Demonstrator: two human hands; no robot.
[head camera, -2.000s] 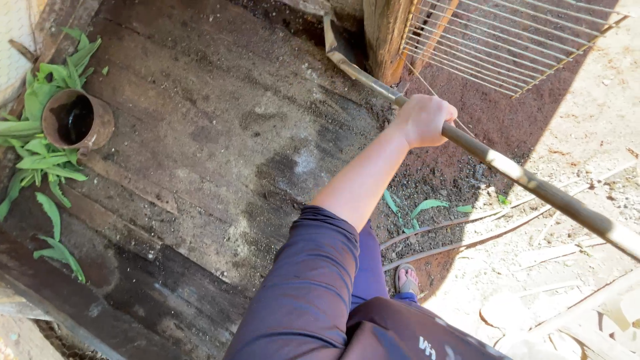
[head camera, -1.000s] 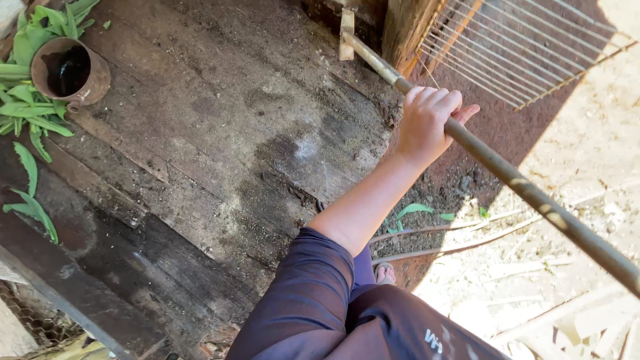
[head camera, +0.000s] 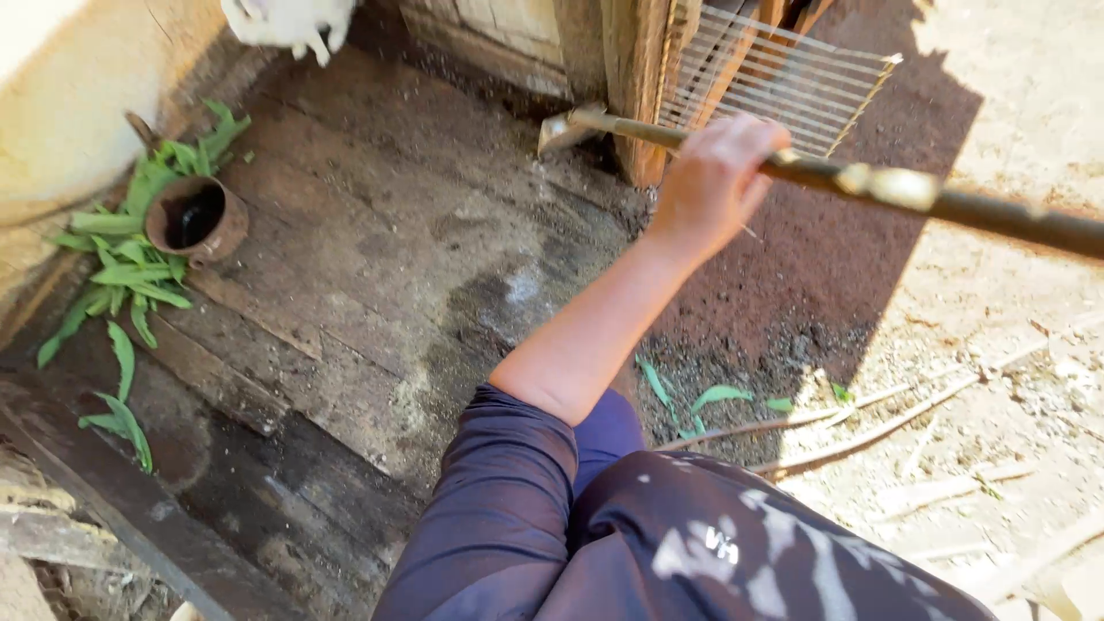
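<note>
My left hand (head camera: 720, 177) is closed around the long wooden handle (head camera: 966, 211) of a hoe. The handle slants from the right edge toward the top middle. At its far end the hoe's flat blade (head camera: 565, 131) is at the wooden floor (head camera: 345, 224), just left of a wooden post's foot (head camera: 636, 159). Whether the blade touches the boards cannot be told. My right hand is not in view. Damp dark patches and scattered pale grit mark the boards.
A rusty metal can (head camera: 226, 228) stands at the left among long green leaves (head camera: 129, 274). A wire grate (head camera: 785, 82) juts out beside the post. A dark beam (head camera: 129, 526) crosses the lower left. Sticks (head camera: 871, 440) lie on the sunlit ground at right. A white thing (head camera: 289, 21) shows at the top edge.
The hoe's handle has swung to a flatter slant, with my left hand still on it. The white thing at the top has come into view as the view shifted.
</note>
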